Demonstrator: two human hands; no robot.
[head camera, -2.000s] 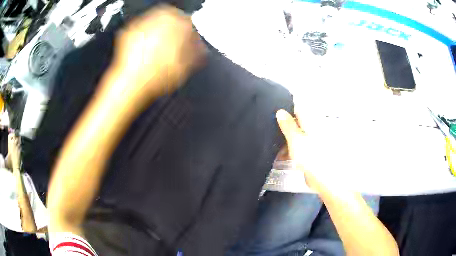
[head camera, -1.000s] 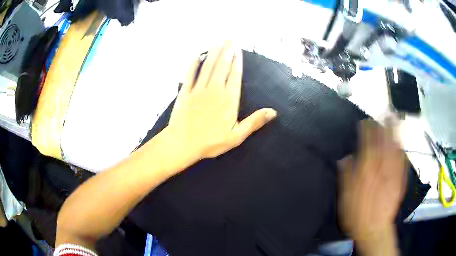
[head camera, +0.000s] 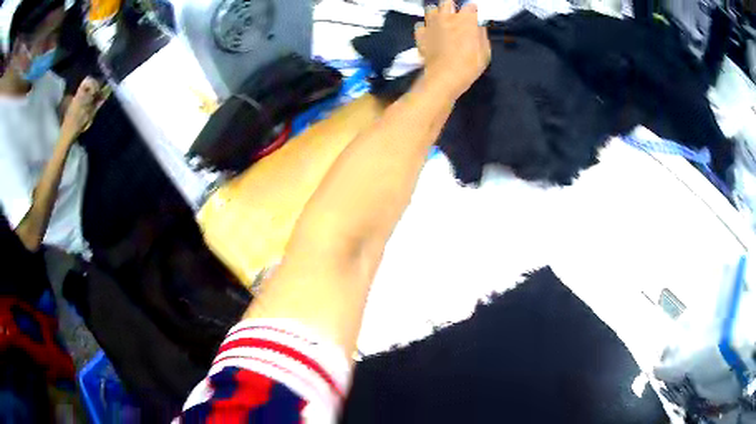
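Note:
My left hand (head camera: 453, 45) reaches far forward to the top edge of the view, fingers curled, at the left side of a heap of black cut pieces (head camera: 539, 108). Its fingertips are small and partly cut off, so whether they grip a piece cannot be told. The large black fabric panel (head camera: 497, 356) lies nearest to me at the bottom, its frayed edge on the white table (head camera: 506, 224). My right hand is out of the picture.
A yellow-tan board (head camera: 249, 215) lies under my left forearm. Beside it are a dark bundle (head camera: 265, 108) and a grey box with a round grille (head camera: 244, 33). The sewing machine (head camera: 705, 356) is at right. A masked person (head camera: 37, 149) is at left. A blue crate (head camera: 98, 385) is below.
The view has swung left. My left hand has left the large panel and moved forward to the heap of black pieces. My right hand has gone out of view.

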